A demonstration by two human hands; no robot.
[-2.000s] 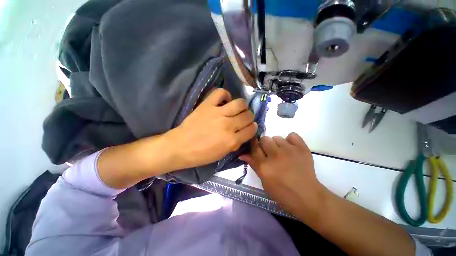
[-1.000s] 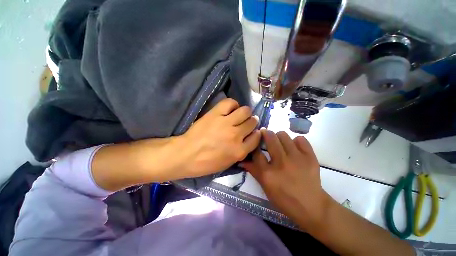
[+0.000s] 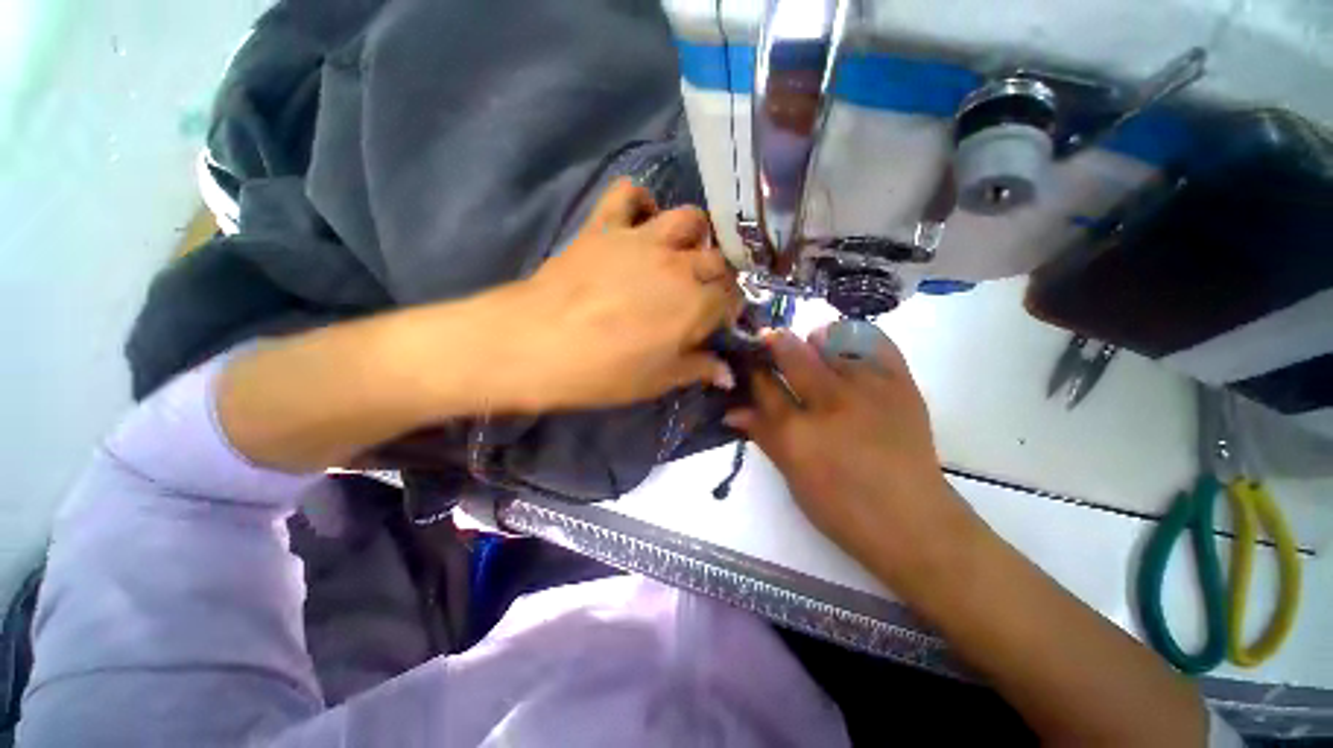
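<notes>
A large dark grey garment (image 3: 453,161) lies bunched on the left of the table, part of it below my left wrist. My left hand (image 3: 629,300) presses and grips its edge just left of the presser foot (image 3: 763,282). My right hand (image 3: 841,424) pinches a small dark fold (image 3: 743,339) in front of the presser foot, its fingertips close to those of my left hand. The needle tip and the stitching point are hard to make out. A dark thread tail or narrow strip (image 3: 730,471) hangs below my fingertips.
The white sewing machine head (image 3: 906,161) stands above my hands. A dark box (image 3: 1191,249) is at the right, with silver snips (image 3: 1080,370) below it. Green-and-yellow-handled scissors (image 3: 1202,577) lie at the right. A measuring tape (image 3: 702,573) runs along the table's front edge.
My left hand has shifted up and the garment below its wrist is now bunched differently. The fold at my fingertips has turned. The whole view has also shifted between frames.
</notes>
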